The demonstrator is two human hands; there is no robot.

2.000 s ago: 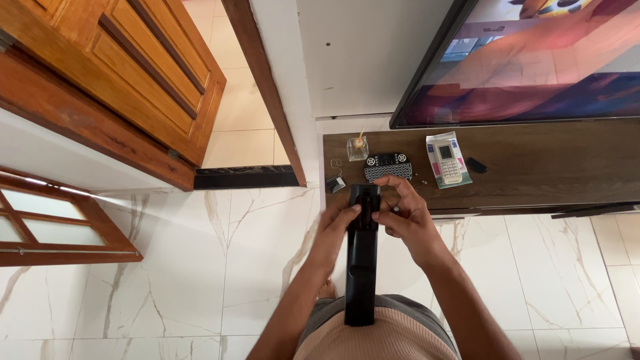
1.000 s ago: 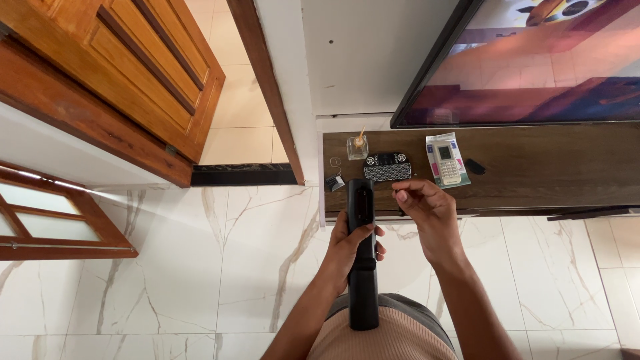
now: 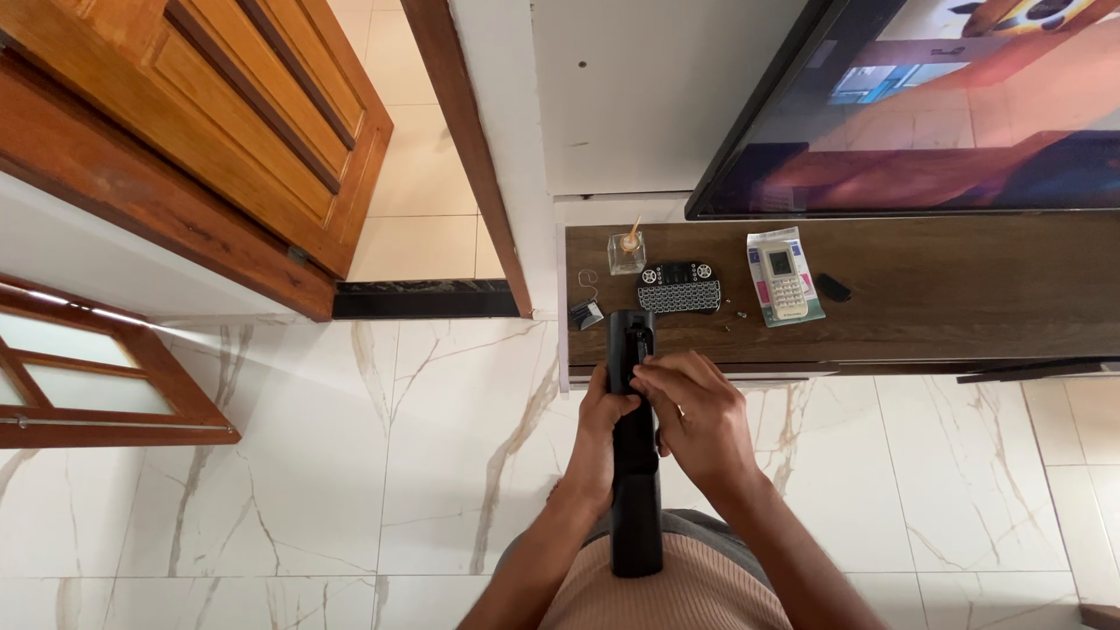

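A long black device (image 3: 636,516) with a narrow recess near its far end stands out from my waist toward the wooden console. My left hand (image 3: 602,429) is closed around its left side, thumb on top. The fingertips of my right hand (image 3: 700,407) are pinched together at the recess; whether they hold a small part cannot be told. Just beyond the device's far end lies a black mini keyboard (image 3: 679,289). Several tiny metal pieces (image 3: 742,314) are scattered to the right of the keyboard.
On the dark wooden console (image 3: 945,306) are a glass jar (image 3: 626,254), a small black-and-white item (image 3: 586,313), a white remote control (image 3: 784,280) on a printed card and a small black object (image 3: 833,287). Behind is a large television (image 3: 927,131). A wooden door (image 3: 262,114) stands at the left.
My right hand, apart from the device one second ago, is back at its recess. My left hand keeps its hold on the device.
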